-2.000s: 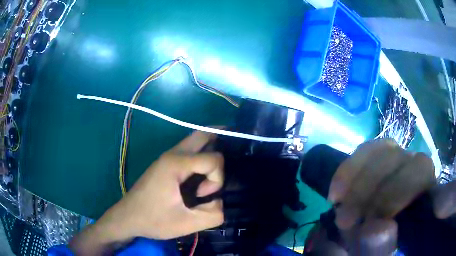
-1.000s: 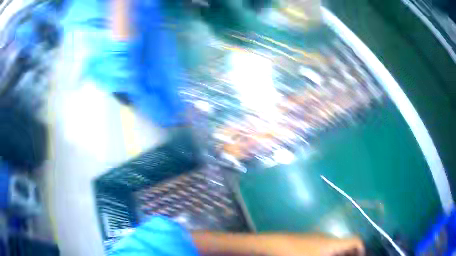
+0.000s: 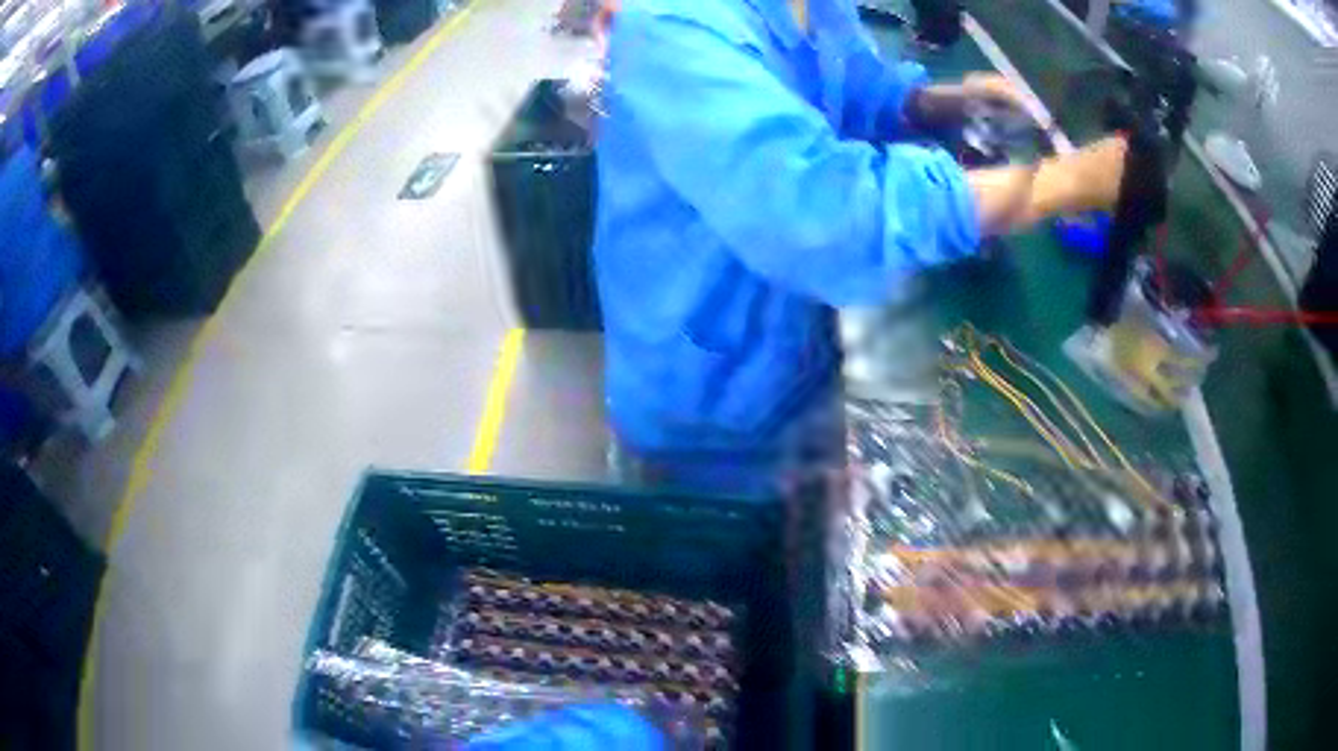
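Note:
Neither of my hands shows; only a blue sleeve [image 3: 572, 728] of mine is at the bottom edge, over the crate. A dark green crate [image 3: 616, 514] stands below the bench's left side. It holds rows of small round parts [image 3: 587, 634] with orange-yellow wires, and clear shiny plastic at its near left. A clear plastic tray [image 3: 866, 587] with similar rows lies on the green bench [image 3: 1013, 712]. Loose yellow wires [image 3: 1027, 404] trail behind it. A small white tip shows at the bench's bottom edge.
A person in a blue smock [image 3: 734, 250] stands at the bench beyond the crate, hands near a black upright object [image 3: 1137, 191]. Another dark bin [image 3: 543, 220] is behind. White stools [image 3: 88, 360] and yellow floor lines are at left. The conveyor [image 3: 1291, 484] runs along the right.
The view has swung left, from the black housing and screw bin to the crate, floor and other worker. My hands and the screwdriver have left the picture.

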